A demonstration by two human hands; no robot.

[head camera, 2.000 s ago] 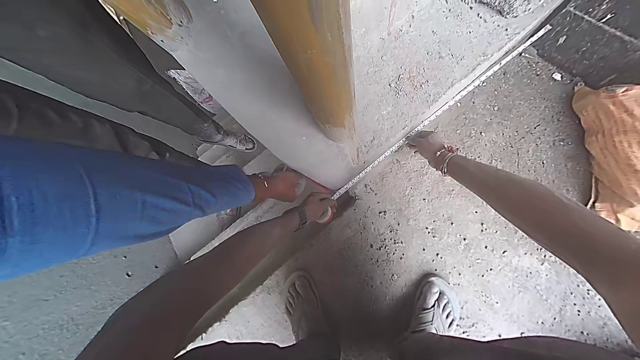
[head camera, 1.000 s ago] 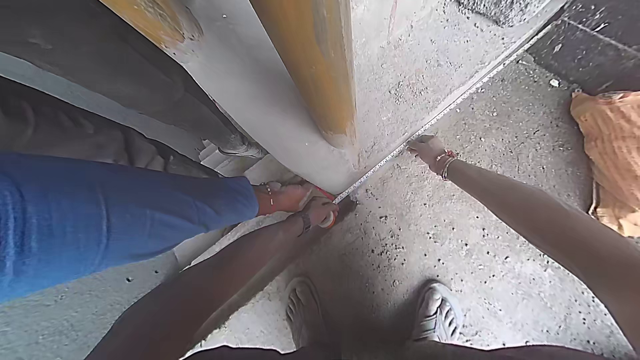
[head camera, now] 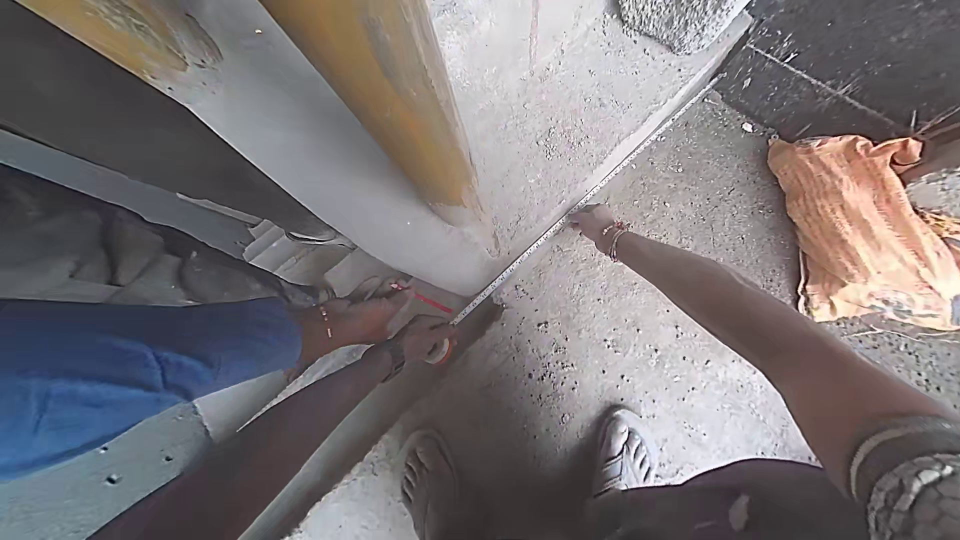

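Observation:
A white measuring tape (head camera: 626,159) runs along the edge where the raised concrete meets the floor, from near the dark slab down to the post's corner. My left hand (head camera: 424,339) is closed around the orange-and-white tape case (head camera: 441,351) at the lower end. My right hand (head camera: 592,223), with bracelets at its wrist, touches the tape partway along; whether its fingers pinch the tape is hard to tell. Beside my left hand, another person's hand (head camera: 367,309) in a blue sleeve holds a thin red pencil-like marker (head camera: 433,303) by the post's base.
A yellow-painted post (head camera: 405,97) rises at the corner. An orange woven sack (head camera: 862,232) lies on the right, below a dark slab (head camera: 817,67). A rough stone block (head camera: 686,19) sits at the top. Steps (head camera: 285,247) lie on the left. My sandalled feet stand below.
The other person's hand has drawn back slightly to the left of my left hand, and the red marker shows more plainly. My hands and the tape remain in about the same place.

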